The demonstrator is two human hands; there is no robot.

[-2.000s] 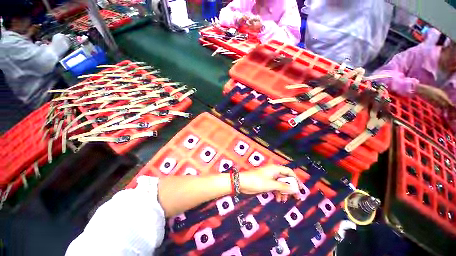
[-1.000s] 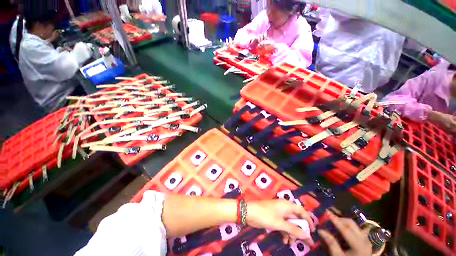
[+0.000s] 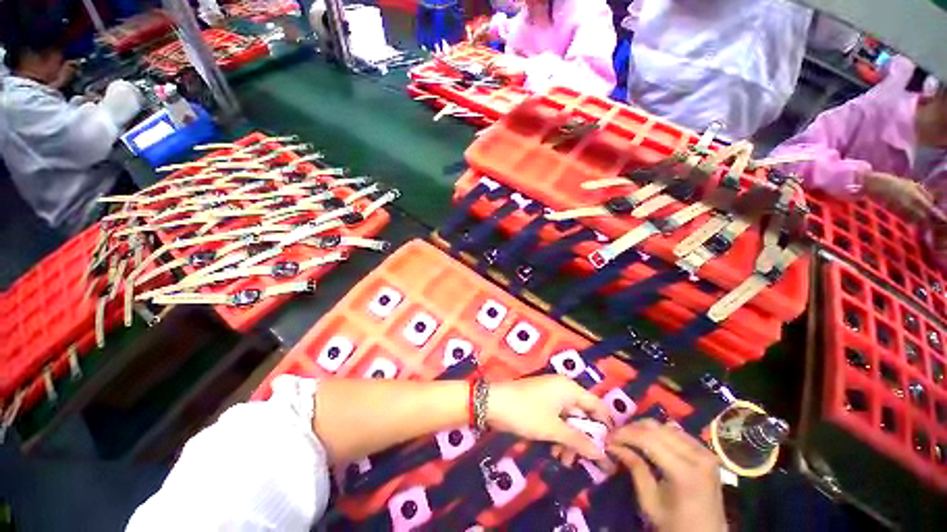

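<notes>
My left hand (image 3: pixel 540 407) reaches in from the lower left and holds a small pale watch head (image 3: pixel 588 430) between its fingertips, above the near orange-red compartment tray (image 3: pixel 415 272). My right hand (image 3: pixel 670 470) is beside it on the right, its fingertips meeting the watch head and fingers of my left hand. Whether it grips a strap is hidden. Other white square watch heads (image 3: pixel 420 326) with dark round centres sit in tray pockets. Dark navy straps (image 3: pixel 457 488) lie diagonally across the tray's near part.
Stacked red trays (image 3: pixel 727 343) with navy straps stand beyond, tan-strapped watches (image 3: pixel 644 235) on top. More tan-strapped watches (image 3: pixel 239 239) lie at left. A yellowish ring container (image 3: pixel 716 434) is right of my right hand. A tray of dark watch heads (image 3: pixel 883 358) is far right. Several people sit around the bench.
My right hand, out of view two seconds ago, came in at the right and moved left to meet my left hand. My left hand moved slightly nearer and keeps hold of a watch head.
</notes>
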